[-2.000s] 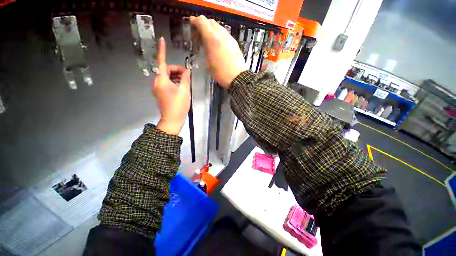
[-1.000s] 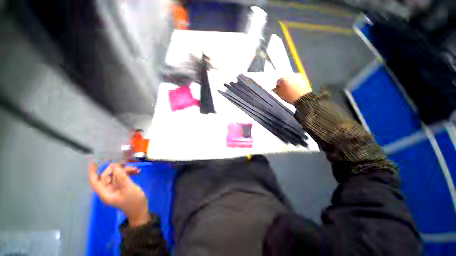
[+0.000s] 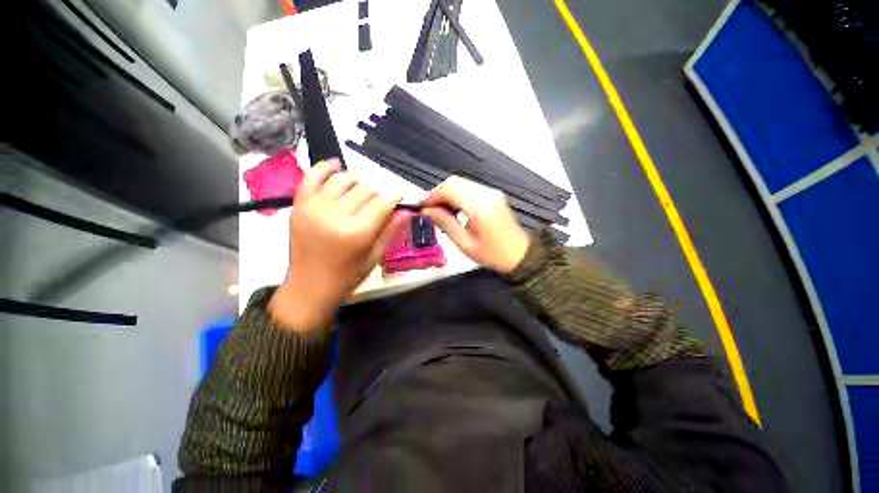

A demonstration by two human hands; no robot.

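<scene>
A black strip (image 3: pixel 231 206) runs through both hands above the table's near edge, its free end reaching left. My left hand (image 3: pixel 337 226) is closed around it. My right hand (image 3: pixel 477 223) pinches its right end between thumb and fingers. The pink block (image 3: pixel 412 252), with a small black insert (image 3: pixel 422 230) on top, lies just below the hands, partly covered by them. A fanned pile of black strips (image 3: pixel 463 154) lies on the table beyond my right hand.
On the white table (image 3: pixel 386 53), a plain pink piece (image 3: pixel 274 180), a grey wad (image 3: pixel 266 123), wide black strips (image 3: pixel 316 114) and a far strip bundle (image 3: pixel 439 40). Strips (image 3: pixel 72 311) hang at left. A blue bin (image 3: pixel 320 424) stands below; blue panels (image 3: pixel 771 125) at right.
My hands have come down from the overhead clamps to the table. My right hand has moved from the pile's edge to the pink block. Both hands now hold a strip.
</scene>
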